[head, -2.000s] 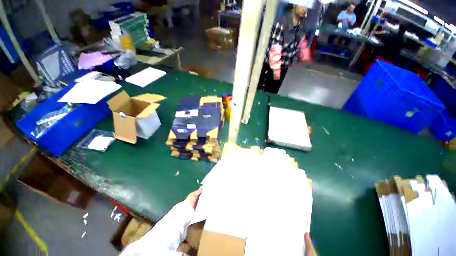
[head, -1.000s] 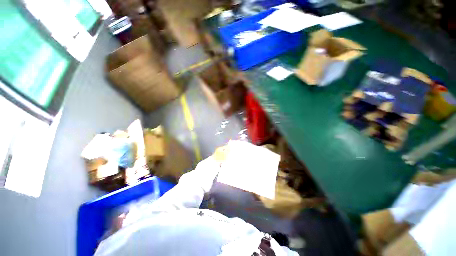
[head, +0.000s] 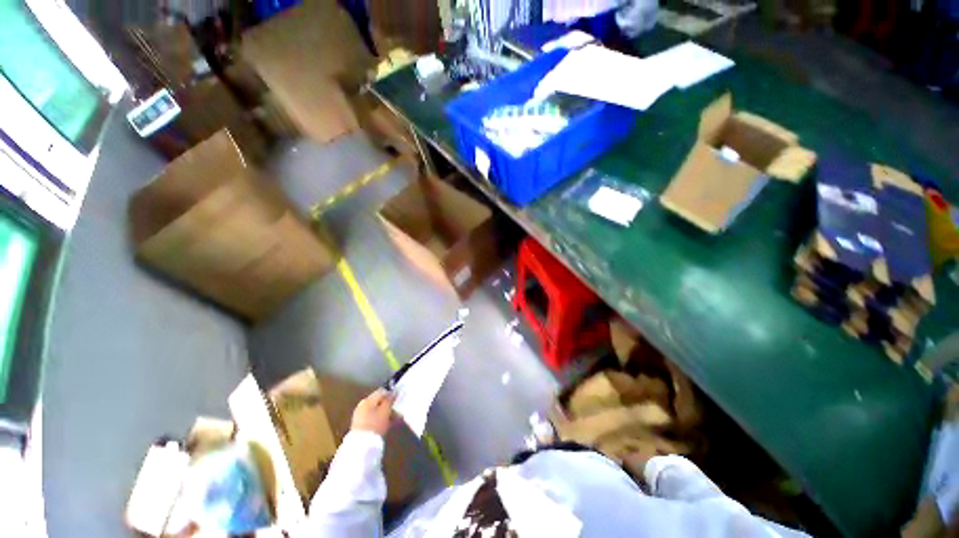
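Note:
My left hand [head: 373, 412] is at the lower centre-left, over the floor, closed on the end of a white sheet [head: 426, 389]. The sheet is tilted, seen nearly edge-on, with a dark line along its upper edge. My right sleeve reaches to the lower centre; my right hand [head: 637, 462] is small, blurred and partly hidden in front of kraft paper, and its grip cannot be made out.
A green bench [head: 726, 305] runs along the right, bearing a blue crate [head: 526, 158], an open carton [head: 715, 184] and dark blue folded cartons [head: 868, 242]. A red stool [head: 557, 310], crumpled kraft paper [head: 620, 405] and open brown boxes [head: 226, 231] stand on the floor. Scrap lies lower left.
The view has turned from the bench to the floor beside it. My left hand has left the white stack and now holds one sheet, which has swung from flat to nearly edge-on.

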